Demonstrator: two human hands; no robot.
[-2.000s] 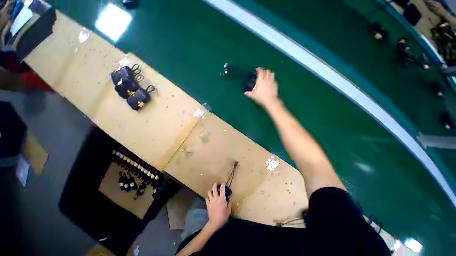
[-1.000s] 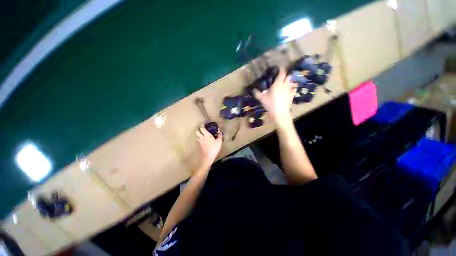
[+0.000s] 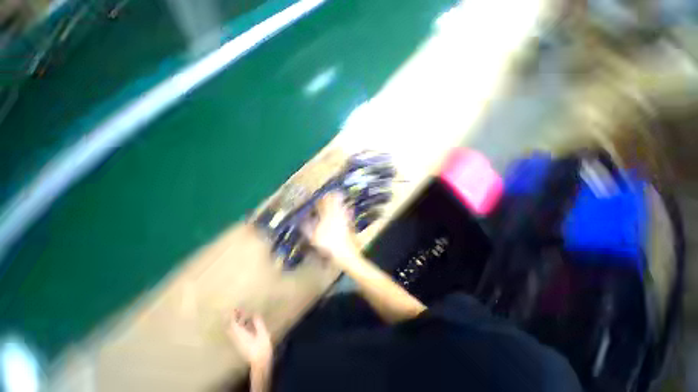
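The frame is strongly blurred. A pile of black corded units (image 3: 371, 184) lies on the tan cardboard-covered bench (image 3: 176, 306). My right hand (image 3: 329, 223) is at the near side of the pile, over or touching units; whether it grips one cannot be told. My left hand (image 3: 249, 334) is at the bench's near edge, lower left of the pile, with fingers bent. A small dark spot shows at its fingertips, too blurred to tell what it is.
The green conveyor (image 3: 229, 145) with a pale rail (image 3: 153, 107) runs beyond the bench. A black tote (image 3: 451, 222) with rows of units stands at the near side. A pink object (image 3: 472, 181) and blue objects (image 3: 608, 222) are at the right.
The view has turned and blurred. The pile and both hands appear further left and lower. The black unit that was in my left hand no longer shows clearly. More of the tote is visible.
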